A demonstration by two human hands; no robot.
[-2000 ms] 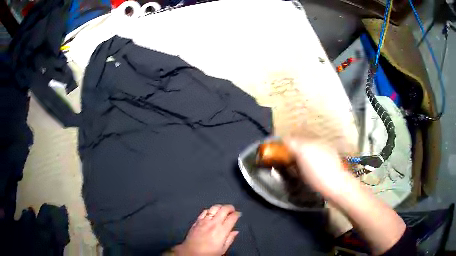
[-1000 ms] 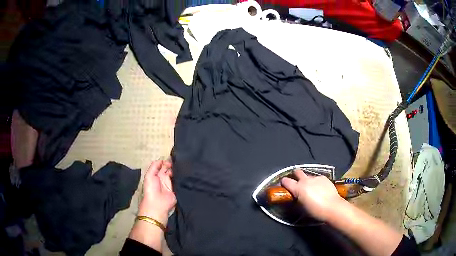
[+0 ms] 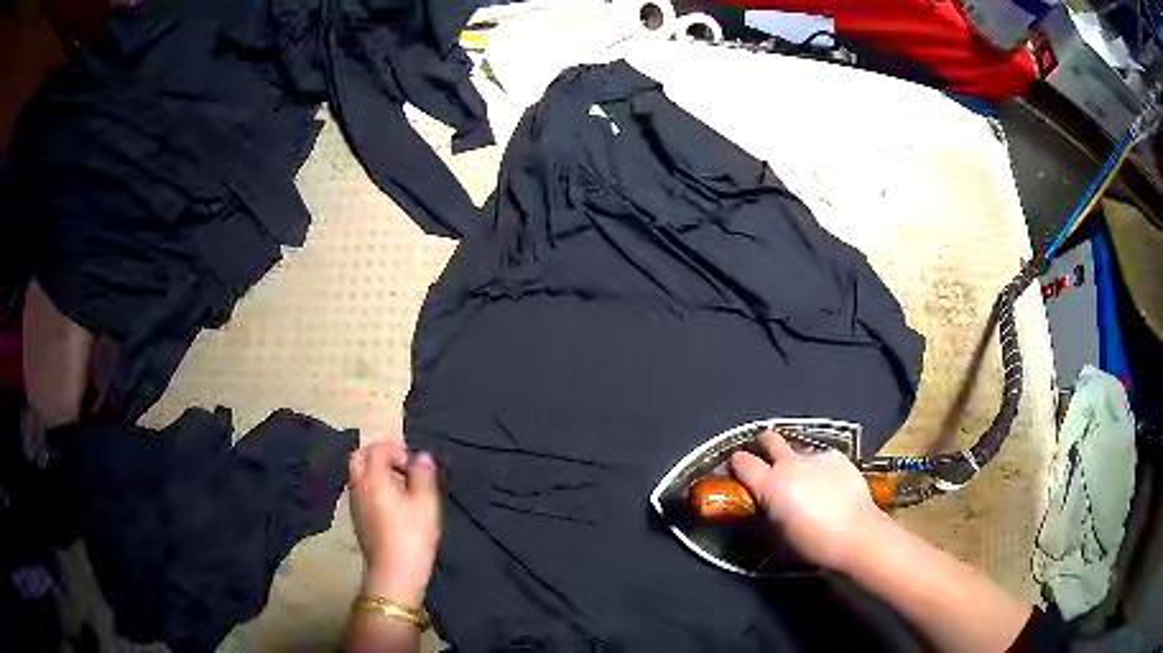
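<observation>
A black garment piece (image 3: 599,344) lies spread over the middle of the table, creased at its upper part and with fine creases near its lower left. A small pale label (image 3: 603,119) shows near its top. My right hand (image 3: 811,500) is closed around the orange-brown handle of the steam iron (image 3: 680,498). The iron rests on the lower right of the cloth, its tip to the left. My left hand (image 3: 398,500) is at the garment's left edge, fingertips pinching the cloth edge.
The pressing table (image 3: 364,293) has a cream dotted cover. A black garment pile (image 3: 166,179) and another black piece (image 3: 204,523) lie at left. The steam hose (image 3: 1008,370) runs up at right beside a control box (image 3: 1069,300). White rolls (image 3: 656,15) and red cloth (image 3: 918,38) are at the far edge.
In the last second my left hand has closed its fingers on the garment's edge. That edge has shifted left and its creases have changed. The iron has stayed nearly in place.
</observation>
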